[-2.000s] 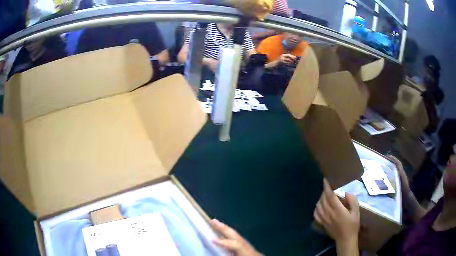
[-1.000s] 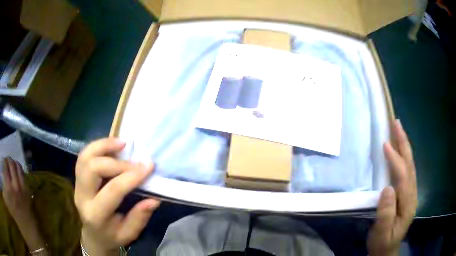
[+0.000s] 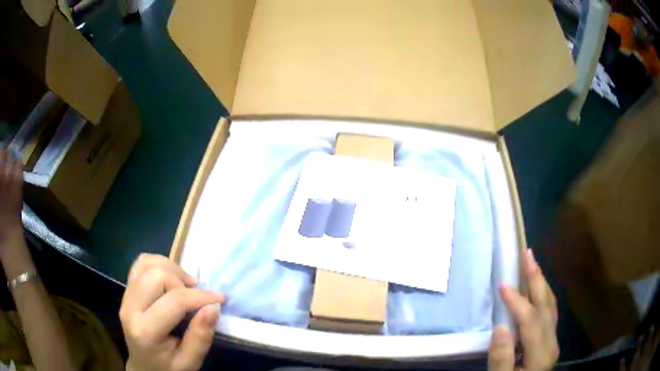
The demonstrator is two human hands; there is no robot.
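An open gift carton [image 3: 362, 346] lies in front of me, its brown lid [image 3: 362, 65] standing up behind with side flaps spread. A thick white foam rim lines it. A white leaflet [image 3: 405, 239] with two dark cylinders printed on it lies tilted over the accessory box [image 3: 349, 297] and bluish-white wraps [image 3: 253, 217] on both sides. My left hand [image 3: 170, 311] grips the carton's front left corner, fingers over the rim. My right hand [image 3: 528, 319] holds its front right side. What the wraps cover is hidden.
A neighbouring open carton [image 3: 94, 156] stands at the left, with another person's hand and wrist [image 3: 16, 224] beside it. A blurred brown carton [image 3: 615, 210] is at the right, with fingers below it. A metal post [image 3: 590, 58] and loose leaflets [image 3: 604, 83] are at the far right.
The carton shows lower in view with more of its lid visible. Both hands still hold its front sides. The blurred brown carton has appeared at the right.
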